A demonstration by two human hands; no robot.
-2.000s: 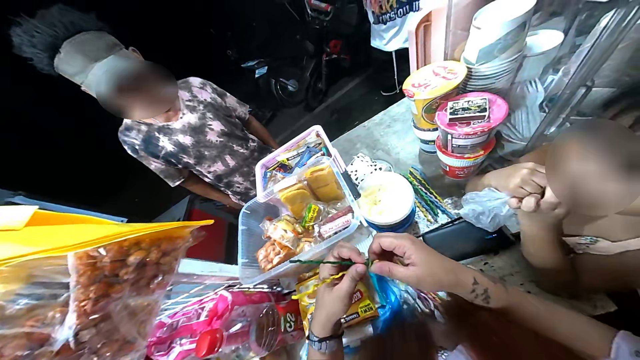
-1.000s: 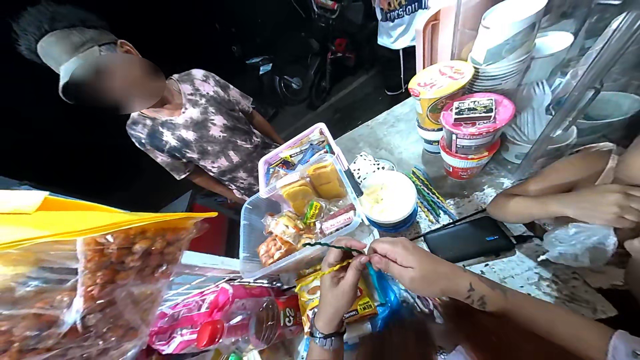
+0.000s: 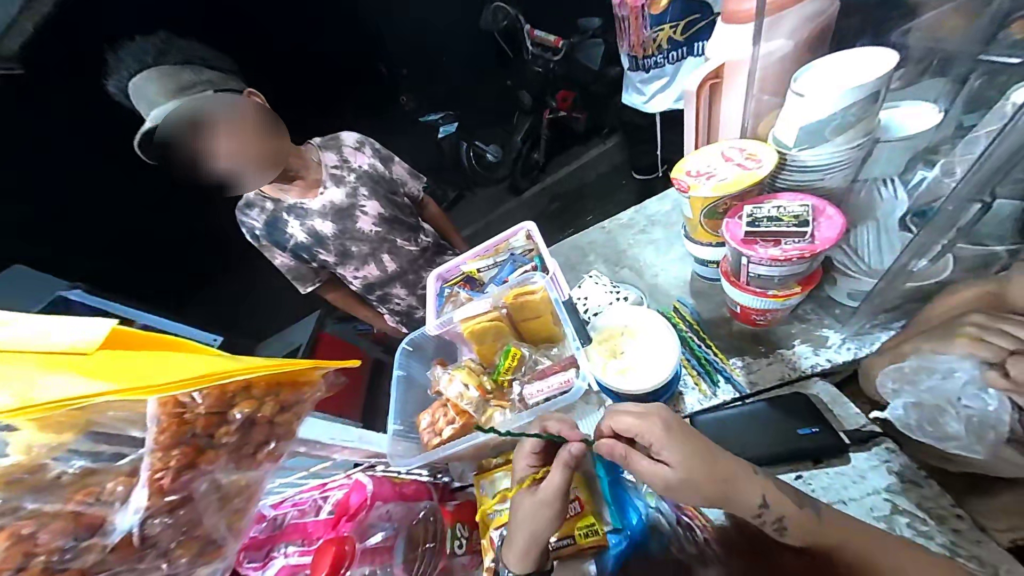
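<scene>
Between the fingertips of my left hand (image 3: 548,464) and my right hand (image 3: 644,444) is a thin dark green braided cord (image 3: 520,434); its end sticks out to the left over the front of a clear plastic box. A yellow cord (image 3: 524,482) lies across my left hand's palm side. The plastic box (image 3: 408,400) holds wrapped snacks and crackers. Just beyond my hands stands a round tub with a white lid (image 3: 634,348), and right of it lies a bundle of green, blue and yellow braided cords (image 3: 700,348). Below my hands are a yellow snack packet (image 3: 588,528) and blue plastic.
A black power bank or phone (image 3: 768,428) lies right of my hands. Cup noodles (image 3: 784,240), stacked bowls (image 3: 832,120) and plastic forks stand farther back. Bagged nuts (image 3: 216,456) hang left. One person in a cap (image 3: 344,208) stands across; another's hands (image 3: 976,344) hold clear plastic at right.
The person at right has moved their hands, with the clear plastic now in them. My hands stay close together on the green cord.
</scene>
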